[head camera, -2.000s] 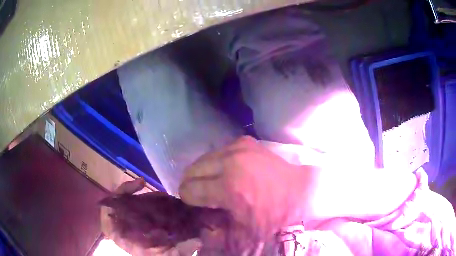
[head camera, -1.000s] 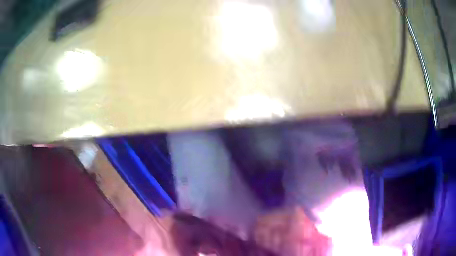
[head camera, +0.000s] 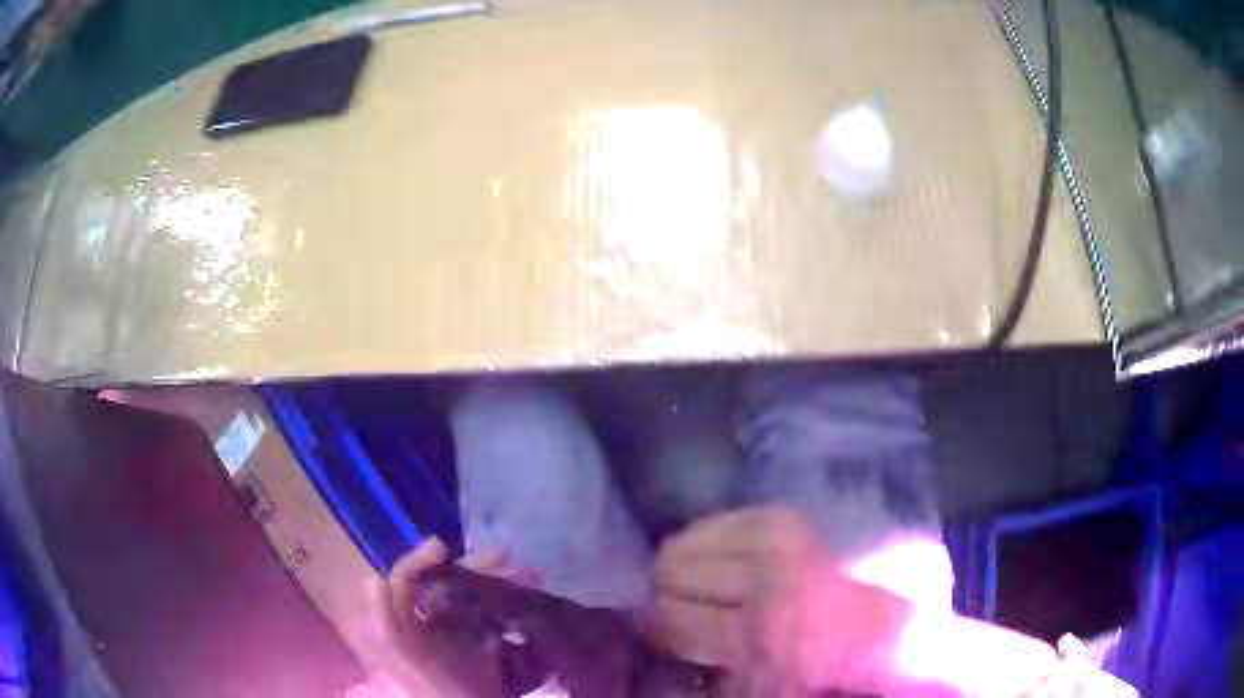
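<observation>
A dark purple flower head (head camera: 546, 634) with ragged edges is held low over the lap, at the bottom of the view. My left hand (head camera: 416, 620) holds its left side, with thumb and fingertips showing at the edge. My right hand (head camera: 744, 593) is at its right side, fingers curled, back of the hand up. What the right fingers hold is hidden. The picture's lower edge cuts off part of the flower and glare washes out the right forearm.
The tan table (head camera: 450, 273) spans the view above the lap. A black phone (head camera: 289, 85) and thin stick (head camera: 423, 17) lie at left; a black cable (head camera: 1048, 177) and clear-sided tray (head camera: 1187, 341) are at right. A blue bin (head camera: 1153, 545) and cardboard box (head camera: 280, 511) stand below.
The view has tilted up, so more of the table, the phone and the tray show. The hands and flower appear lower in the picture, both still together over the lap.
</observation>
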